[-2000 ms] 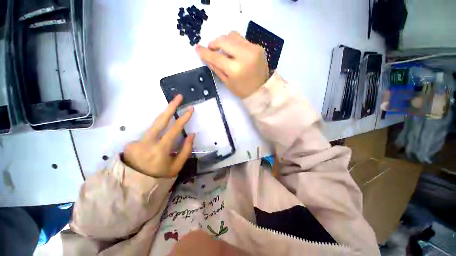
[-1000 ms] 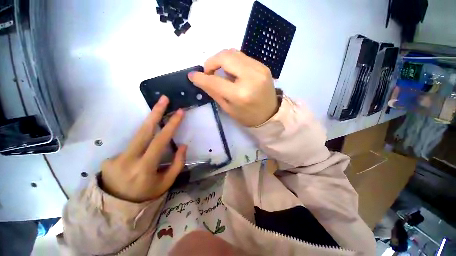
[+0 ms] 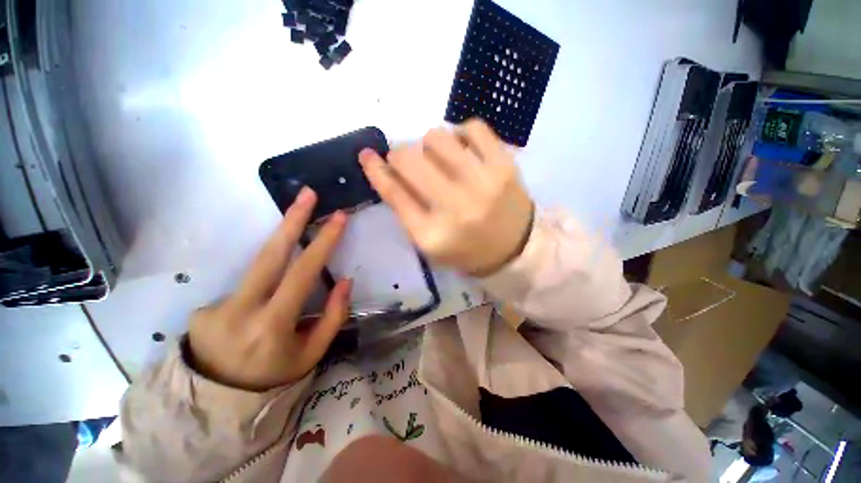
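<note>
A black phone middle frame lies on the white tabletop in front of me, camera end away from me, its large window showing the table. My left hand rests over its left side, with two fingertips on the lower edge of the camera end. My right hand is over the frame's right side, index fingertip at the camera end's right part; it is slightly blurred. Whether it holds a small part cannot be seen. One small hole shows between the hands.
Loose black pieces lie at the top. A dotted black square lies beyond my right hand. Stacked frames stand at the right, and more frames are at the far left. An open carton is below the right table edge.
The view has shifted, so the loose pieces sit higher. My right hand has moved from beside the loose pieces down onto the frame's camera end. My left hand keeps its place on the frame.
</note>
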